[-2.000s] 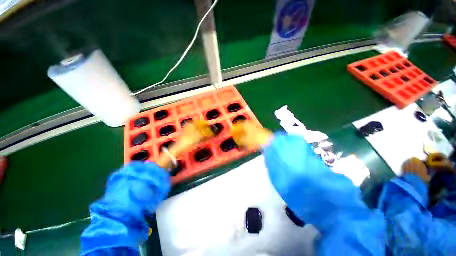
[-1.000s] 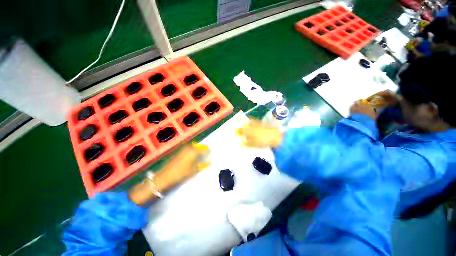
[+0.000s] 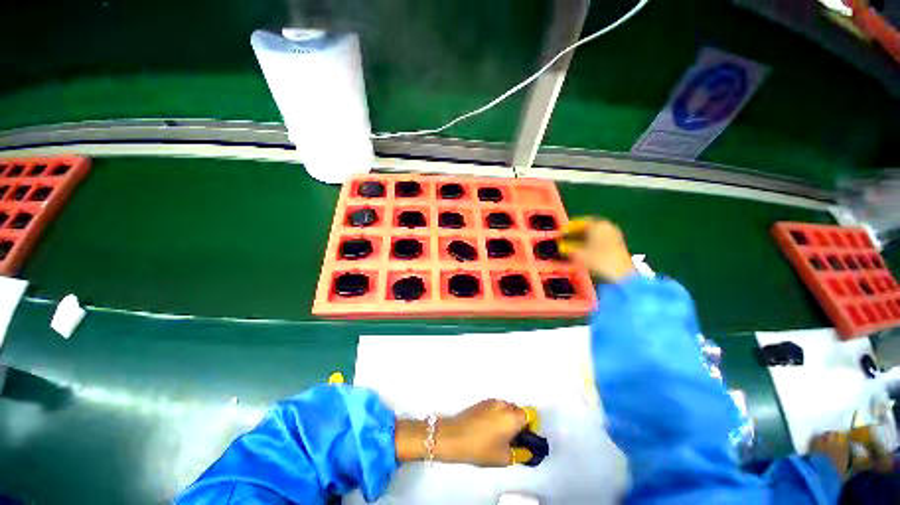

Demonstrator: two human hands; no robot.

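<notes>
The coral-red foam tray [image 3: 434, 308] holds rows of black watch bodies; its back right pocket is empty. My right hand [image 3: 597, 247], with yellow finger cots, is at the tray's right edge. Its fingertips touch or cover the side of a watch body [image 3: 548, 250] in a pocket; the hand is blurred and its grip cannot be told. My left hand [image 3: 479, 432] is low over the white foam sheet [image 3: 424, 365], its cotted fingertips closed on a black watch body [image 3: 531, 448].
A white cylinder-like device [image 3: 321, 104] stands behind the tray. A white cable runs past an upright post. Another red tray [image 3: 844, 281], a white mat [image 3: 809, 380] and a person's hands [image 3: 849, 449] are at right. Part of a tray [image 3: 35, 202] and a white scrap [image 3: 67, 316] are at left.
The view has turned. My right hand has moved from over the foam sheet to the tray's right edge. My left hand has come down onto the sheet and taken hold of a watch body.
</notes>
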